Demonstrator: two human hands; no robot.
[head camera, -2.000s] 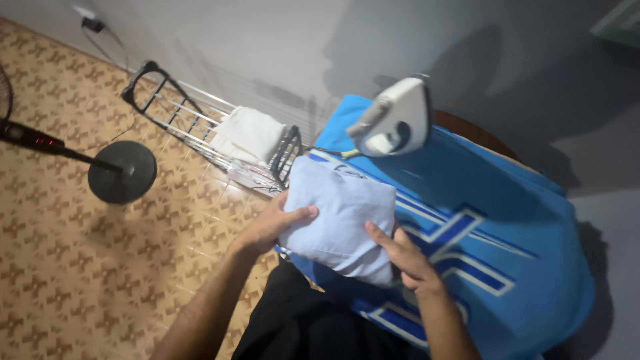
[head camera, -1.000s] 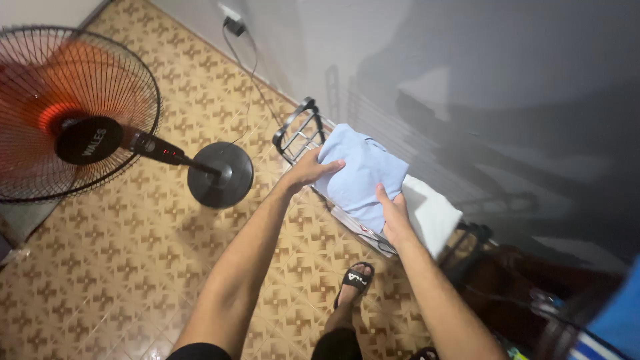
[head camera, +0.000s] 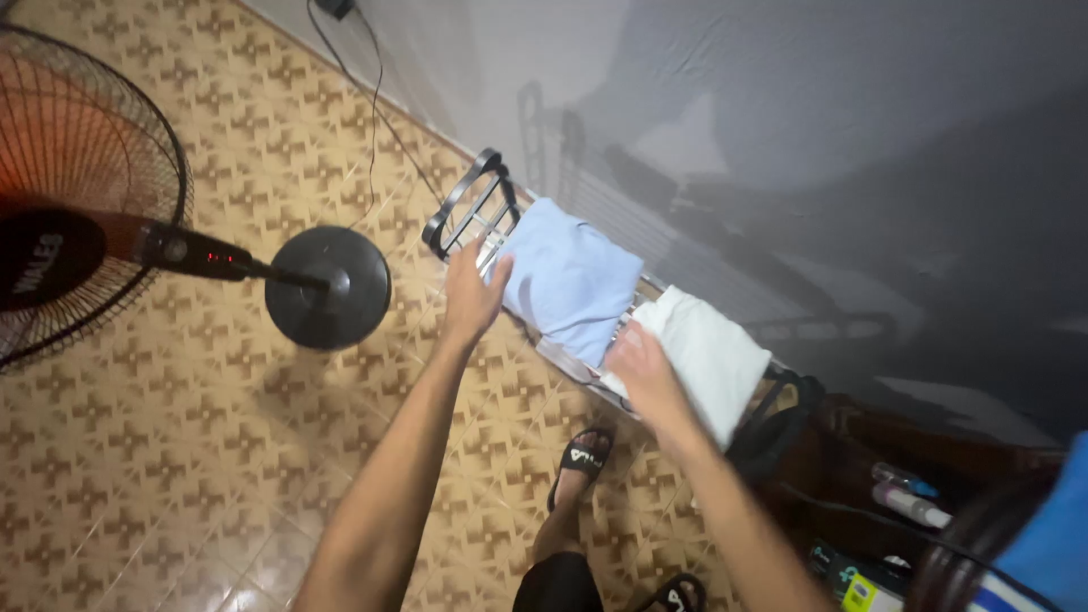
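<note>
A folded light blue cloth garment (head camera: 569, 276) lies on a metal rack with black end handles (head camera: 467, 204) against the wall. Beside it, on the same rack, is a folded white cloth (head camera: 705, 353). My left hand (head camera: 476, 285) is at the blue garment's left edge, thumb and fingers apart, holding nothing. At the garment's lower right corner, over the gap by the white cloth, my right hand (head camera: 642, 357) is blurred; its fingers look loose and grip no cloth.
A standing fan (head camera: 76, 246) with a round black base (head camera: 327, 287) stands on the patterned floor at left. Cables run along the wall. Bottles (head camera: 909, 501), boxes and a blue cloth (head camera: 1050, 527) are at the lower right. My sandalled feet (head camera: 582, 463) are below the rack.
Both hands held the blue garment over the ironing surface, then over the rack; now it lies on the rack and the hands have let go. The view has swung left from the iron.
</note>
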